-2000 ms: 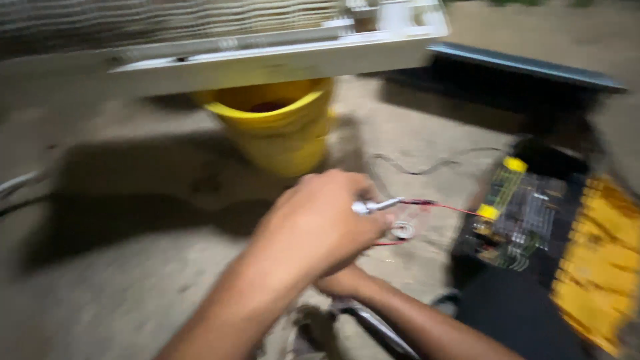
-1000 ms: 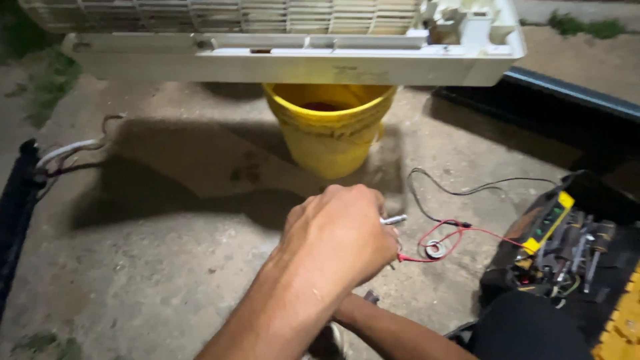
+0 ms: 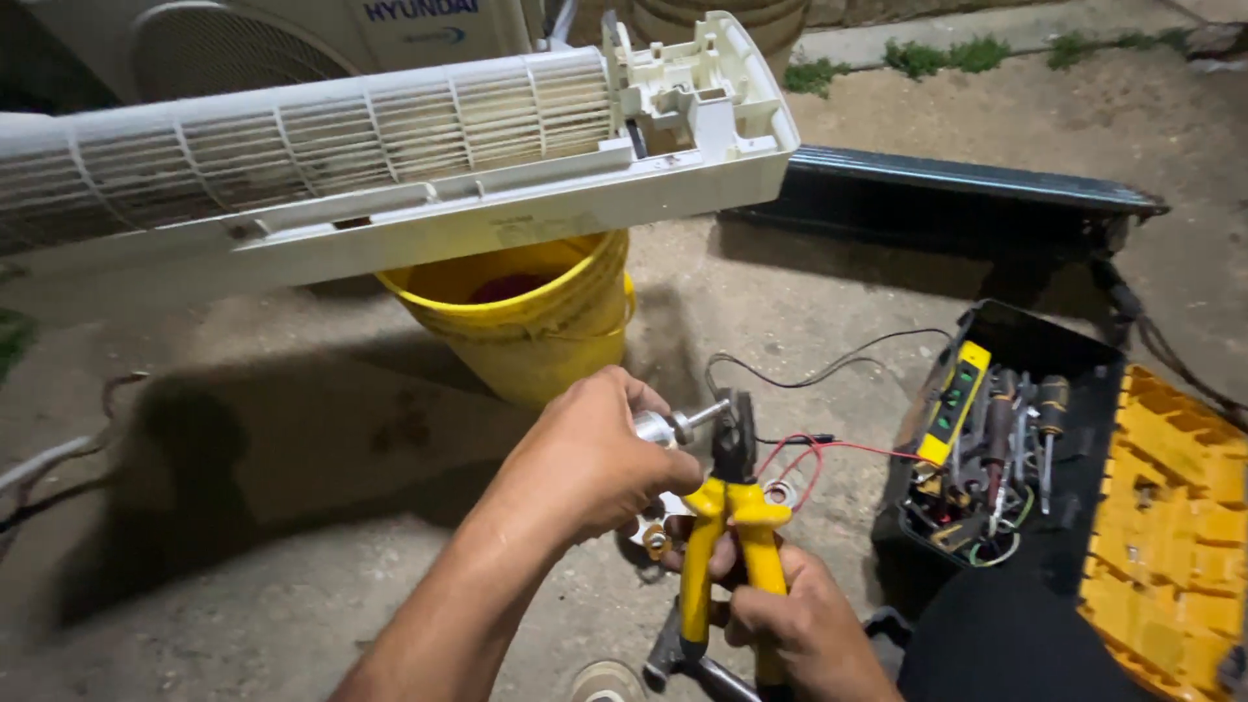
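Note:
Silvery metal shows at the fingertips of my left hand (image 3: 595, 458), which grips a cylindrical part (image 3: 655, 427) with a thin shaft pointing right. The shaft's end meets the dark jaws of yellow-handled pliers (image 3: 733, 478); whether they clamp it cannot be told. My right hand (image 3: 804, 614) is closed around the pliers' handles, lower down. A metal piece with a brass-coloured fitting (image 3: 656, 542) shows below my left fingers, partly hidden. Under the pliers a hammer-like metal tool (image 3: 668, 648) lies near a shoe tip. A small metal ring (image 3: 779, 492) lies on the ground beside a red wire.
Above stands a white air conditioner indoor unit (image 3: 507, 210) over a yellow bucket (image 3: 575, 331). At right, an open black toolbox (image 3: 1082, 390) holds screwdrivers and a yellow level (image 3: 954, 405); its yellow lid (image 3: 1170, 526) lies beside it. A long dark panel (image 3: 926, 210) lies behind. Black and red leads cross the concrete.
The yellow-handled pliers, not seen in the earlier frames, are now in my right hand, which was mostly hidden behind my left. The view has shifted, showing the outdoor unit at the top.

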